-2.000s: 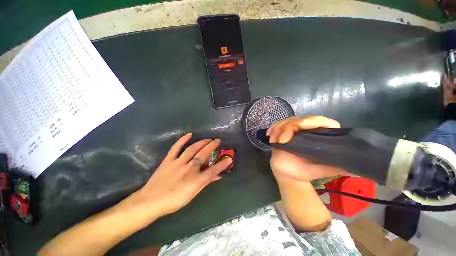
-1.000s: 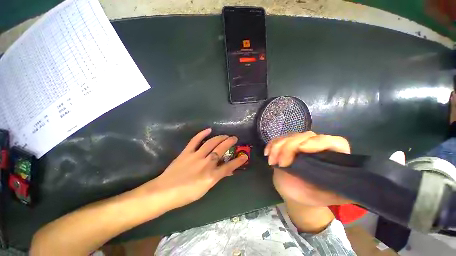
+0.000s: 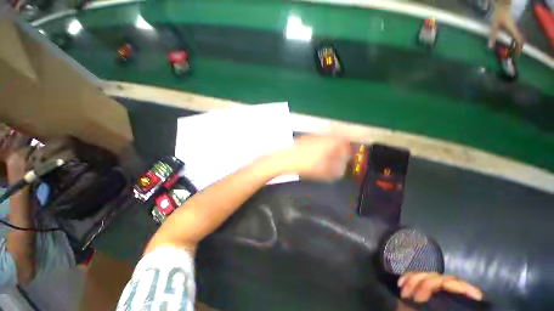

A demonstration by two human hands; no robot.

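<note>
My left hand (image 3: 328, 159) is blurred, over the paper's right side and left of the phone. An electronic unit (image 3: 359, 160) with an orange-yellow patch shows at its fingertips, apparently gripped; finger detail is unclear. My right hand (image 3: 432, 287) is cut off by the bottom edge, its fingers curled around the dark barrel of the screwdriver (image 3: 465, 302), mostly out of view. The round mesh-like screw dish (image 3: 413, 252) lies just above those fingers. Two more units, red and green inside, lie left of the paper: one unit (image 3: 157, 180) and a second unit (image 3: 172, 201).
White paper (image 3: 234, 136) lies by the conveyor's cream edge. The black smartphone (image 3: 384, 185) lies above the dish. Several spaced units sit on the green conveyor (image 3: 255, 76). A brown cardboard divider (image 3: 67, 85) and dark bag (image 3: 91, 176) stand left, beside another worker's arm (image 3: 21, 237). Another hand (image 3: 505, 30) touches a unit top right.
The view has swung left and up, showing the conveyor. My left hand has left the spot beside the dish and moved up past the phone's left side with the unit. My right hand stays by the dish.
</note>
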